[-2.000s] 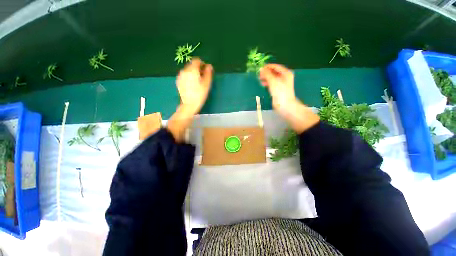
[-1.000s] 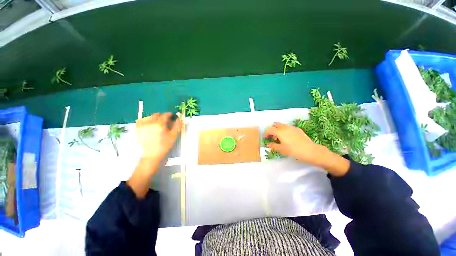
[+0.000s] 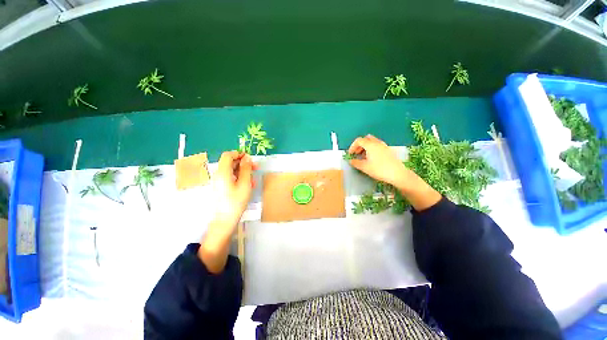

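My left hand holds a green leaf sprig upright by its stem; its leaves stand above the fingertips over the green edge strip. My right hand pinches a tiny green leaf piece between thumb and finger, right of and above the cardboard pad. The brown cardboard work pad lies between and below my hands. A bright green round dish sits on it. A large foliage pile lies to the right, partly behind my right hand and wrist.
The dark green belt carries spaced sprigs. A blue bin with greenery stands right, another blue bin far left. A small cardboard square and two sprigs lie left on the white cover.
My left hand has moved right and now holds the sprig, uncovering the cardboard square. My right hand has moved up from the pile's left edge with the leaf piece.
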